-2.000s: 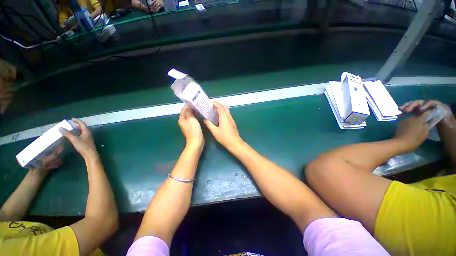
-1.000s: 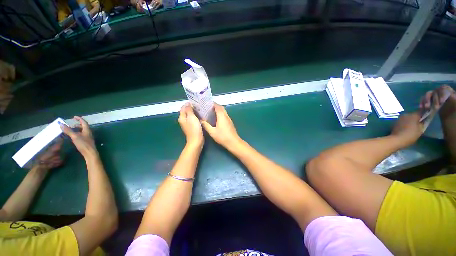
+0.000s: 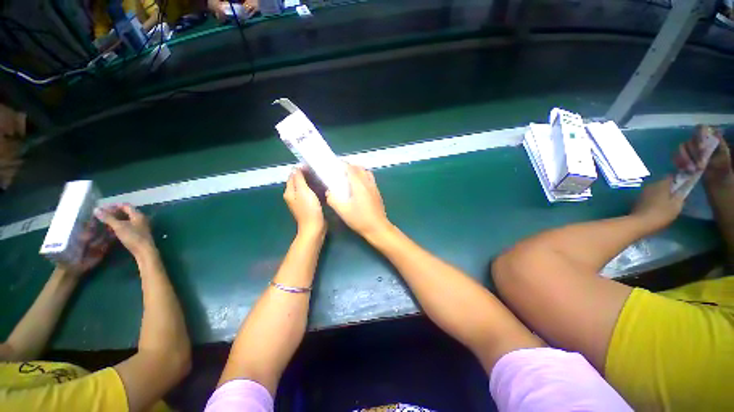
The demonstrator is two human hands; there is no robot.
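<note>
A white folding carton [image 3: 314, 153] is held up in front of me, leaning to the left over the white strip. Its upper end points away from me, with a tuck flap [image 3: 285, 105] sticking up there. My right hand [image 3: 358, 199] grips the lower right part of the carton. My left hand [image 3: 305, 201] is at its lower left side, fingertips at the carton's edge; part of the fingers is hidden. The inside of the carton does not show.
Flat carton blanks [image 3: 618, 153] lie in low piles at the right, with an erected carton [image 3: 572, 153] on them. A person at left holds a white box [image 3: 71, 219]; a person at right holds a thin white piece [image 3: 694, 167]. A metal post [image 3: 656, 64] stands behind the piles.
The carton in my hands has turned from nearly upright to leaning left, showing a plainer side. The left neighbour's box has tilted more upright. The right neighbour's hands have shifted slightly.
</note>
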